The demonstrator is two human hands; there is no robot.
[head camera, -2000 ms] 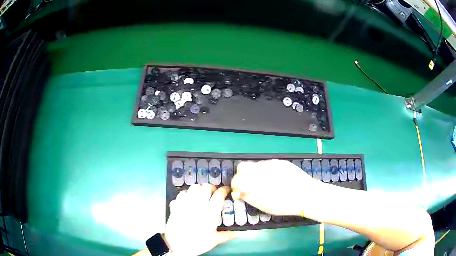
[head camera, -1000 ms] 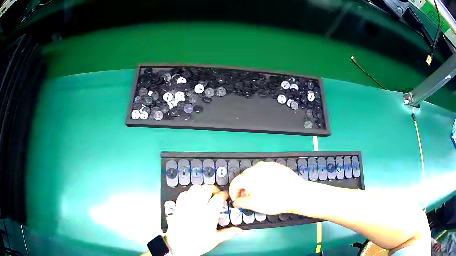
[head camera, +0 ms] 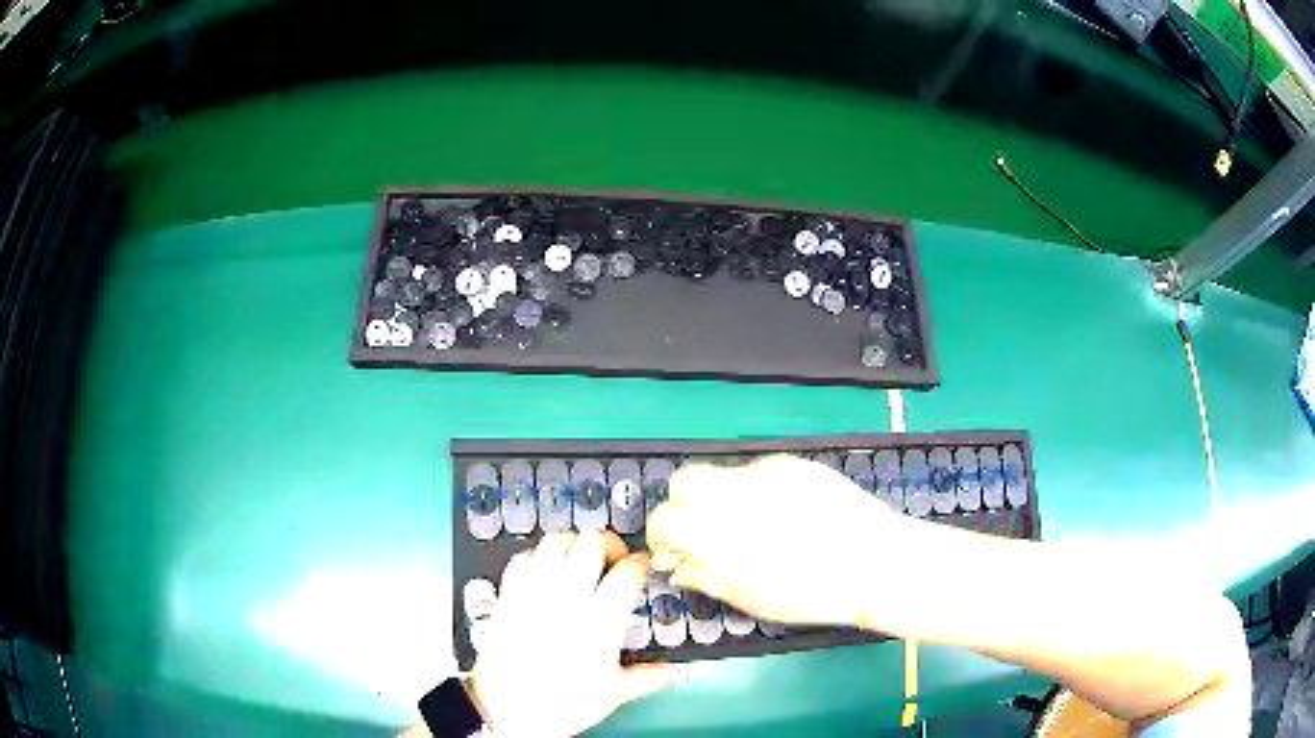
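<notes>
The slotted tray [head camera: 505, 559] lies nearest me, with oblong pieces [head camera: 519, 499] side by side in two rows, several with blue marks and discs on them. My left hand [head camera: 555, 634] rests over the lower row at the tray's left part, a dark watch on its wrist. My right hand [head camera: 736, 534] is over the middle of the tray, its fingers curled close to my left fingertips. Glare and the fingers hide what is between them, so I cannot tell if either hand holds a piece.
The loose-parts tray [head camera: 692, 325] lies farther away with dark and whitish discs [head camera: 558, 257] scattered in it. Stacked black trays [head camera: 43, 389] stand at the left edge. A metal post [head camera: 1233, 238] and a thin cable [head camera: 1046, 205] are at the right. Yellow tape [head camera: 910, 685] runs under the slotted tray.
Both trays have shifted slightly left in view. My right hand moved down toward the lower row, then back up a little. My left hand stays at the tray's left part.
</notes>
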